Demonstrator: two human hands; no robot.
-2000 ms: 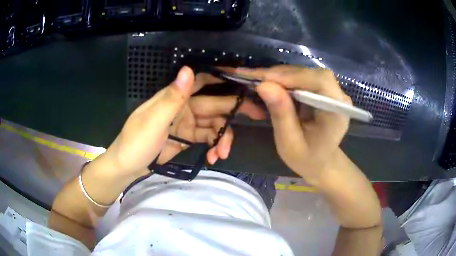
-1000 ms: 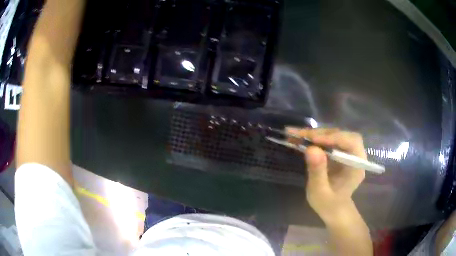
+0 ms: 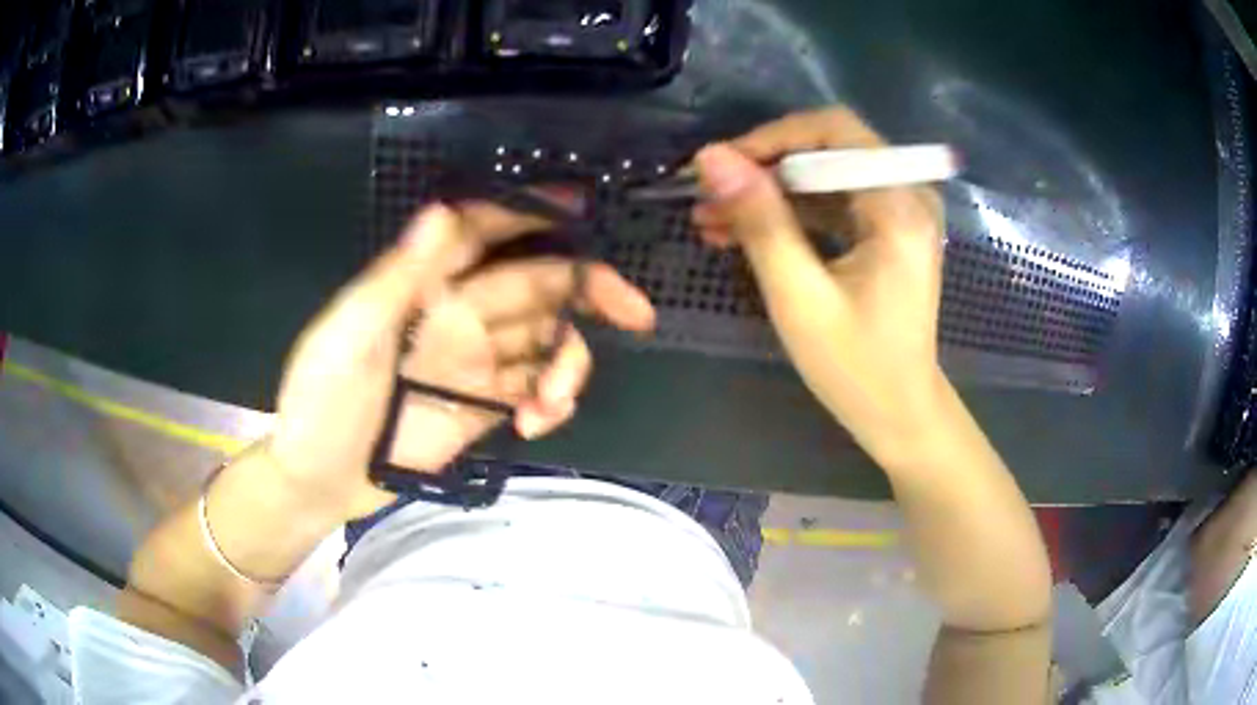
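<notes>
My left hand [image 3: 455,331] holds a thin black plastic frame [image 3: 438,485] across the palm and fingers, its lower window hanging toward my lap. The frame's upper end is blurred. My right hand [image 3: 841,276] holds tweezers with a white handle [image 3: 869,168], the tips pointing left, close to the frame's upper end. Whether the tips touch the frame or hold a piece is too blurred to tell. The dotted sheet [image 3: 1020,310] lies under both hands on the dark green tabletop, with tight rows of dark dots and a few bright spots near its upper edge.
A shiny black blister tray [image 3: 372,62] with rectangular pockets lies beyond the sheet at upper left. A dark ridged object [image 3: 1237,413] is at the right rim. Another person's arm and pale clothing [image 3: 1213,606] show at lower right. A yellow floor line [image 3: 124,402] runs below the table.
My left hand has come back from the tray area and now holds a black frame. My right hand with the tweezers has moved up and left in the picture. The view has shifted too.
</notes>
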